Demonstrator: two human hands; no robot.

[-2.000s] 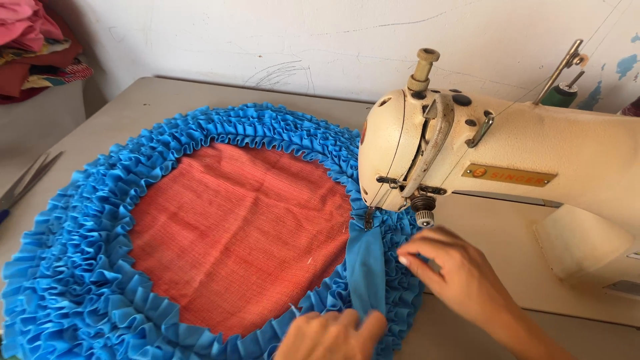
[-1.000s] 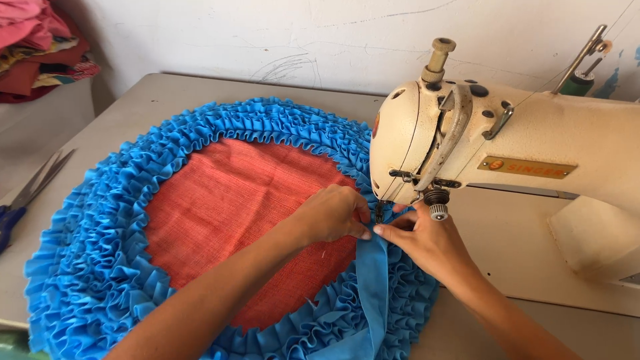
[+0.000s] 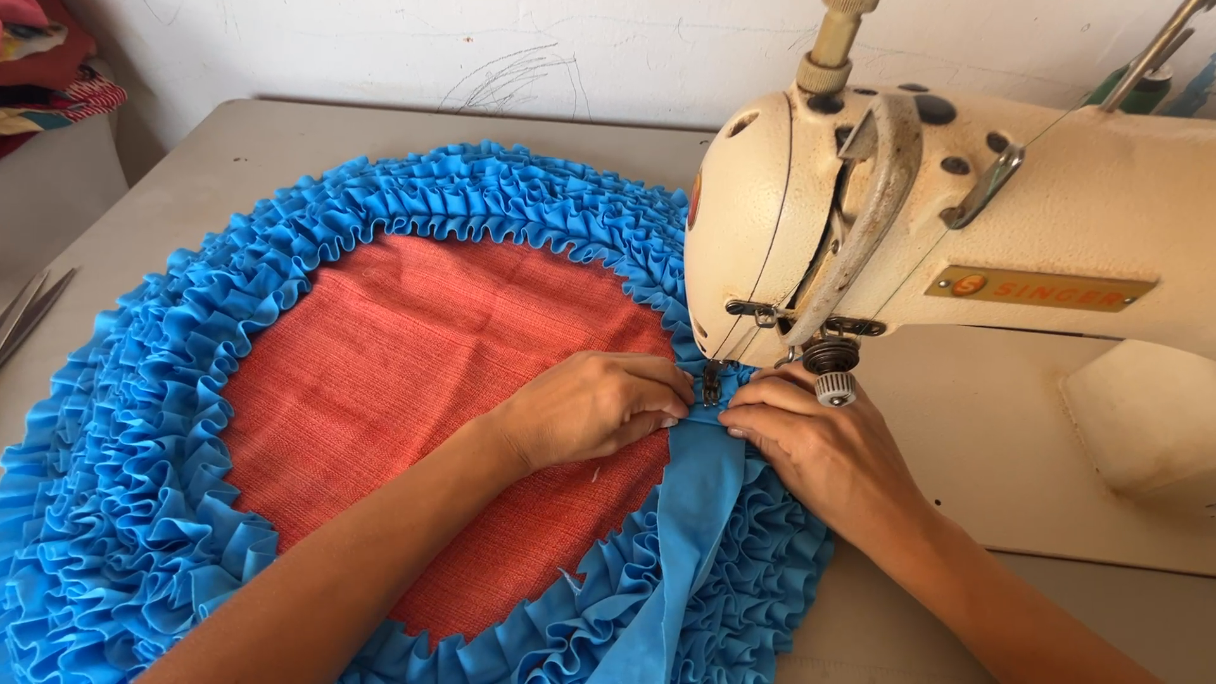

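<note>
A cream Singer sewing machine [image 3: 950,209] stands at the right, its presser foot [image 3: 712,382] on a blue fabric strip [image 3: 698,484]. My left hand [image 3: 598,408] pinches the strip's left edge just beside the foot, and my right hand [image 3: 807,437] pinches its right edge. The strip hangs toward the near side over the ruffles. Rows of blue ruffles [image 3: 180,380] ring a coral-red woven cloth [image 3: 437,370], lying flat beneath my left forearm. The needle itself is too small to make out.
Scissor blades [image 3: 33,309] lie on the grey table [image 3: 180,180] at the left edge. Folded fabrics [image 3: 47,66] are piled at the upper left. A green thread spool [image 3: 1140,90] stands behind the machine, near the marked white wall [image 3: 380,57].
My left hand has gone from the near side of the ruffles up to the presser foot, and my right hand has moved in beside it. Both now hold the strip.
</note>
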